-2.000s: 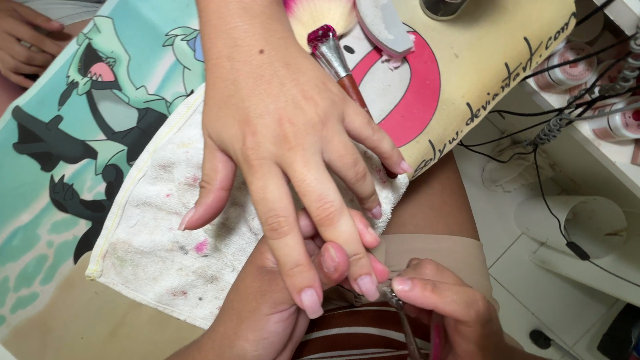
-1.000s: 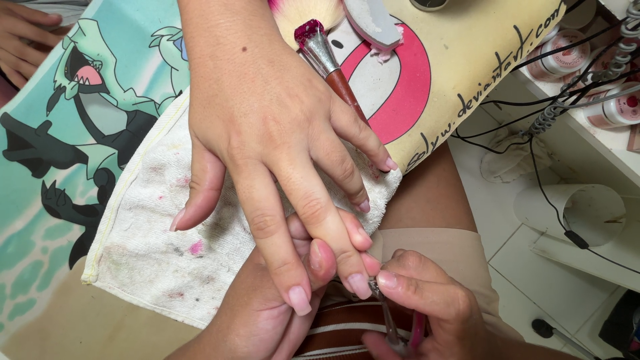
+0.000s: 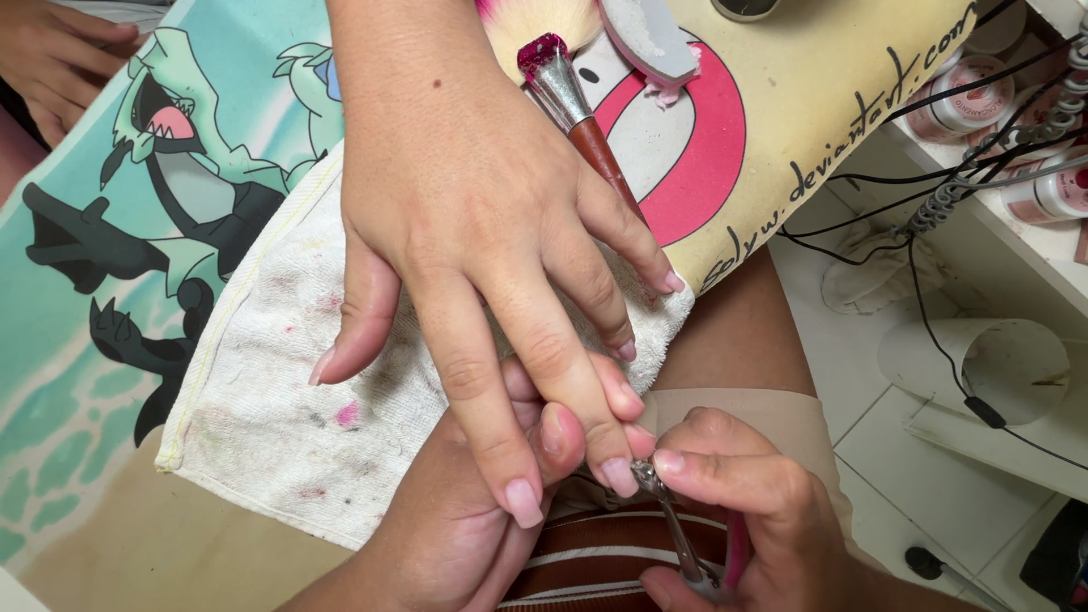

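My left hand [image 3: 493, 484] comes up from below and holds a finger of another person's hand [image 3: 484, 195], which lies palm down with its fingers spread. My right hand [image 3: 756, 510] is shut on metal cuticle nippers [image 3: 676, 527] with a pink part at the handle. The nippers' tip is beside the nail of the held finger, my right thumb and fingertips close around it. Under the other person's hand lies a stained white towel [image 3: 272, 416].
A printed mat [image 3: 85, 374] spreads beneath the towel. A brush with a reddish handle [image 3: 595, 153] and a nail file [image 3: 650, 42] lie on it. Jars [image 3: 960, 98], black cables [image 3: 926, 323] and a white cylinder [image 3: 977, 365] are at the right. The person's other hand [image 3: 59, 68] rests at upper left.
My right hand has shifted its hold on the nippers, whose handles stand at a different angle than two seconds ago. My left hand keeps its hold on the finger.
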